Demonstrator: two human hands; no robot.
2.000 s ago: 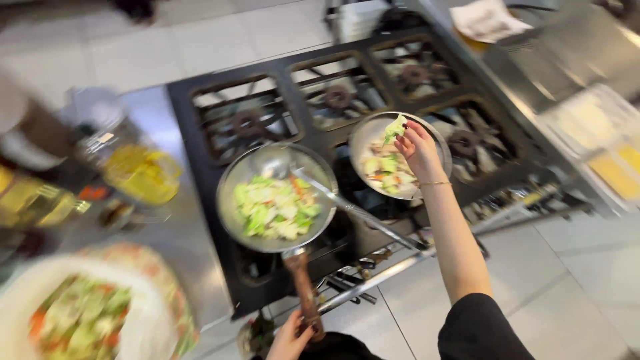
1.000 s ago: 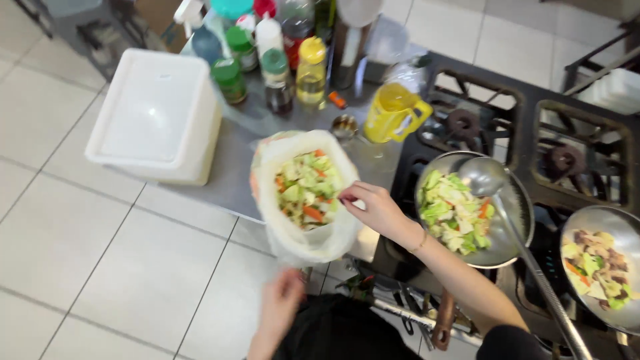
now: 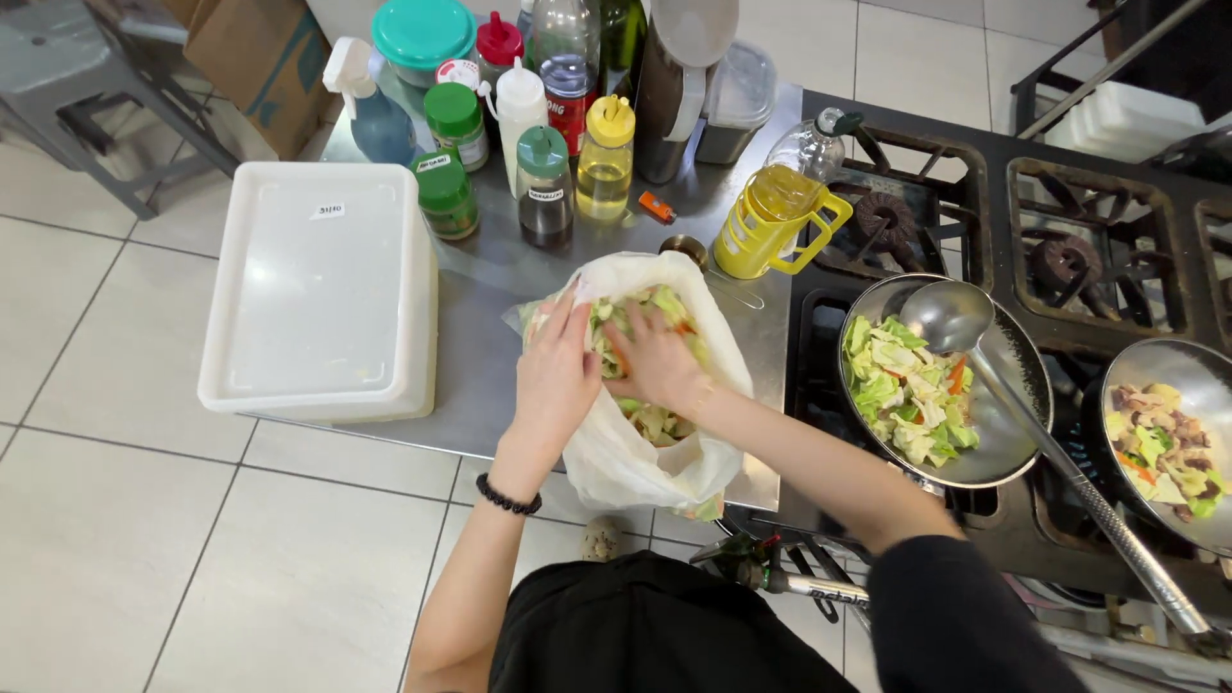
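Note:
A white plastic bag (image 3: 616, 462) of cut cabbage and carrot (image 3: 664, 423) stands open near the counter's front edge. My left hand (image 3: 563, 366) lies along the bag's left rim, its fingers on the plastic; whether they pinch it cannot be told. Inside the bag, my right hand (image 3: 659, 361) rests with spread fingers on the vegetables. To the right, a frying pan (image 3: 1006, 385) on the stove holds cabbage and carrot, with a metal ladle (image 3: 948, 318) lying across it. A second pan (image 3: 1141, 371) at the right edge contains meat pieces and vegetables.
A lidded white plastic container (image 3: 313, 289) occupies the counter's left. Sauce bottles, green-lidded jars (image 3: 448, 192), a spray bottle (image 3: 380, 120) and an orange lighter (image 3: 656, 207) are behind the bag. A yellow jug (image 3: 770, 226) is beside the gas stove (image 3: 1001, 231).
My right hand was over the right-hand pan, then at the bag's rim, and is now inside the bag. My left hand has left the pan handle and come to the bag. The view has swung left.

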